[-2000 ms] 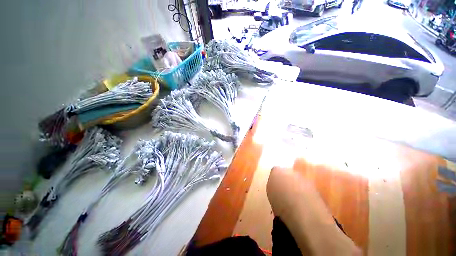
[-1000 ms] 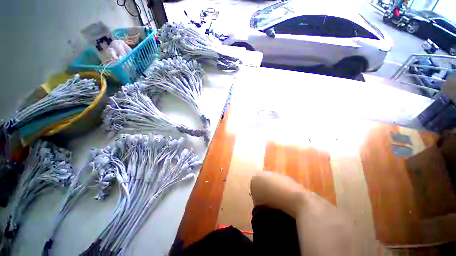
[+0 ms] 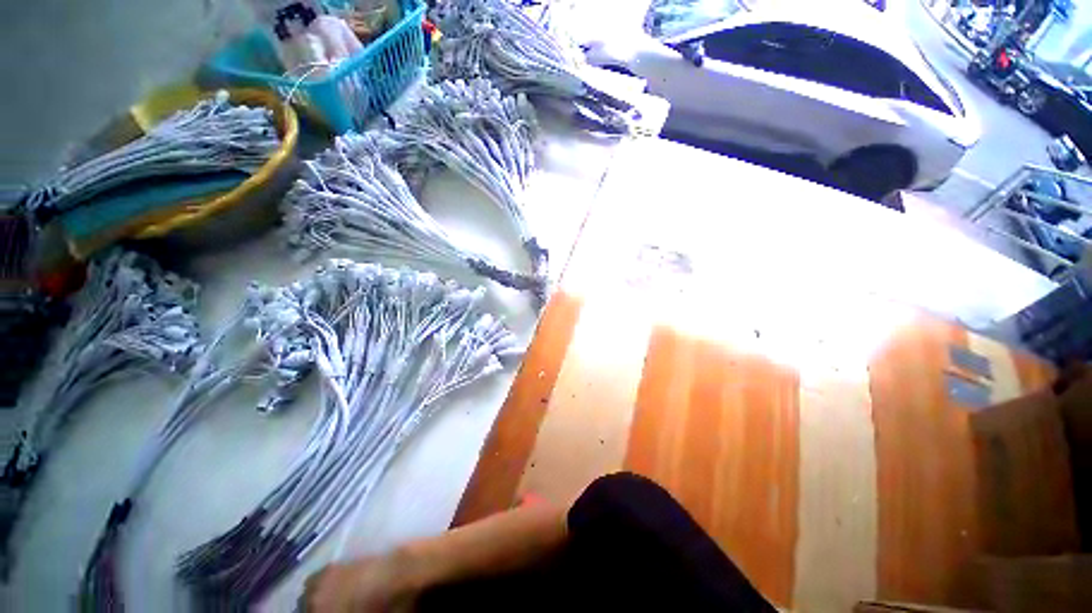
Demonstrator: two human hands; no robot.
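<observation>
A large fanned bundle of white-grey cables (image 3: pixel 359 371) lies on the white table (image 3: pixel 419 479), plugs away from me and dark red and black wire ends toward the bottom edge. A thinner bundle (image 3: pixel 174 437) and another fanned bundle (image 3: pixel 102 335) lie to its left. A bare forearm, which looks like my left, reaches leftward from a black sleeve. My left hand (image 3: pixel 347 589) is blurred and cut off at the bottom edge, close to the large bundle's wire ends; its fingers do not show. My right hand is out of the picture.
Two more cable bundles (image 3: pixel 371 210) lie farther back, beside a yellow basket (image 3: pixel 281 150) with cables and a blue-green basket (image 3: pixel 389 78). Another bundle (image 3: pixel 515 54) is at the far edge. A striped wooden surface (image 3: pixel 719 419) adjoins on the right. A car (image 3: pixel 814 90) stands outside.
The bent forearm, earlier pointing down to the right, now stretches left toward the cable ends. The view has shifted; the cable bundles appear in the same arrangement.
</observation>
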